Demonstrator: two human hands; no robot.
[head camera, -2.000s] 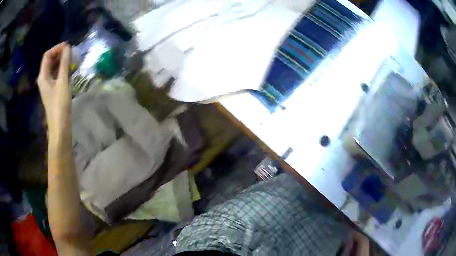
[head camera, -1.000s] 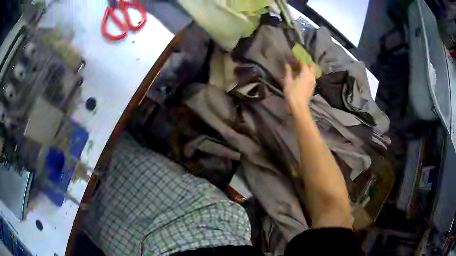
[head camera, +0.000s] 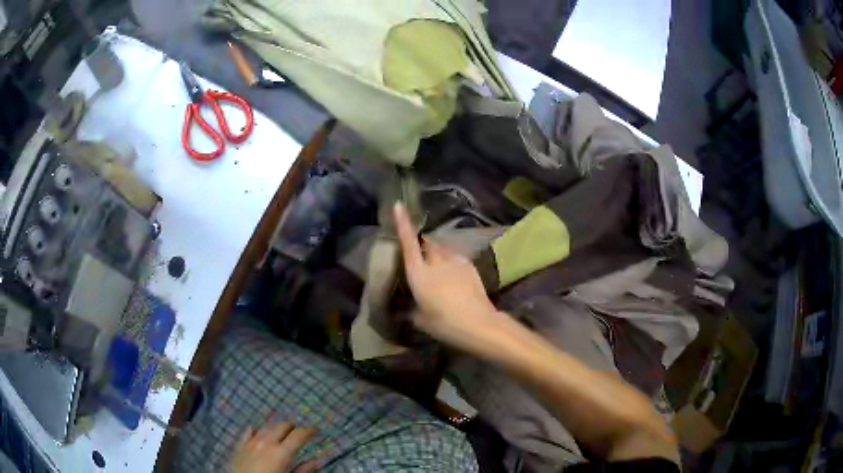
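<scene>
A bunched grey-brown garment (head camera: 601, 231) fills the middle and right. My right hand (head camera: 448, 286) is over its left part, index finger extended; whether it pinches cloth is hidden. A yellow-green piece (head camera: 533, 246) lies on the garment just right of my right hand. Pale green fabric parts (head camera: 323, 69) are heaped above, with another yellow-green piece (head camera: 423, 55) on them. My left hand (head camera: 273, 449) is partly cut off by the bottom edge. It rests on the checked cloth on my lap, with fingers a little apart and nothing seen in it.
The overlock machine (head camera: 69, 217) stands at the left on the white table (head camera: 217, 199). Red-handled scissors (head camera: 216, 123) lie on the table, and a blue tray (head camera: 139, 365) with trimmings is by the machine. A pale grey bin (head camera: 786, 139) stands at the far right.
My right hand has moved left and down from the upper yellow-green cloth. A yellow-green piece now shows flatter on the garment. My left hand has come into view at the bottom.
</scene>
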